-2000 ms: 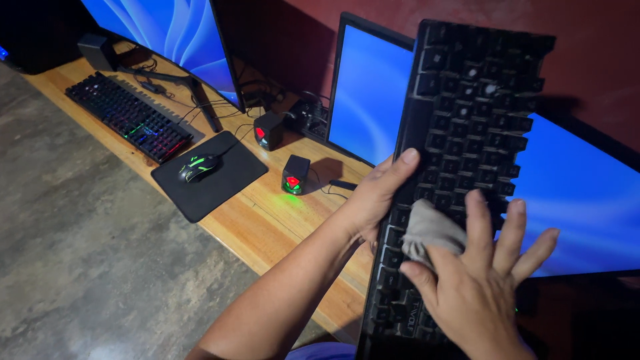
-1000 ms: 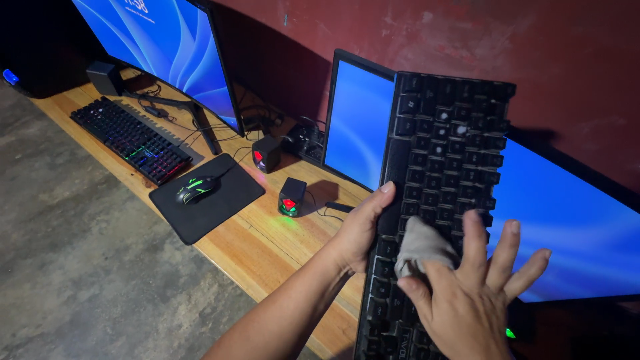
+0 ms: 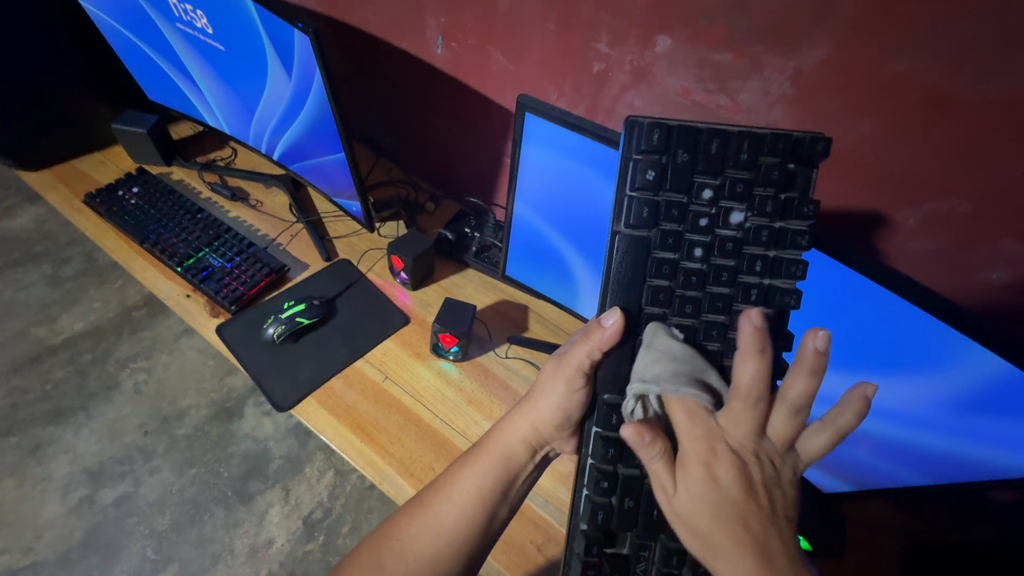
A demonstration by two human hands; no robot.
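Observation:
A black computer keyboard (image 3: 680,272) is held up on end above the wooden desk, its keys facing me. My left hand (image 3: 572,384) grips its long edge near the space bar, thumb on the front and the other fingers hidden behind. With the thumb and index finger of my right hand (image 3: 736,464), I pinch a grey cloth (image 3: 672,372) that lies against the keys around the middle of the keyboard. The other fingers of that hand are spread. Several keys in the upper part show white spots.
Behind the keyboard stand a monitor (image 3: 560,208) and a wider lit screen (image 3: 904,384). To the left on the wooden desk (image 3: 400,384) are a lit keyboard (image 3: 188,236), a mouse (image 3: 296,318) on a black pad (image 3: 352,336), two small speakers (image 3: 454,330), cables and a large monitor (image 3: 248,88).
The held keyboard sits lower in view than two seconds ago. My right hand stays over the keys with the cloth, and my left hand keeps its grip. Lock-screen text now shows on the left monitor.

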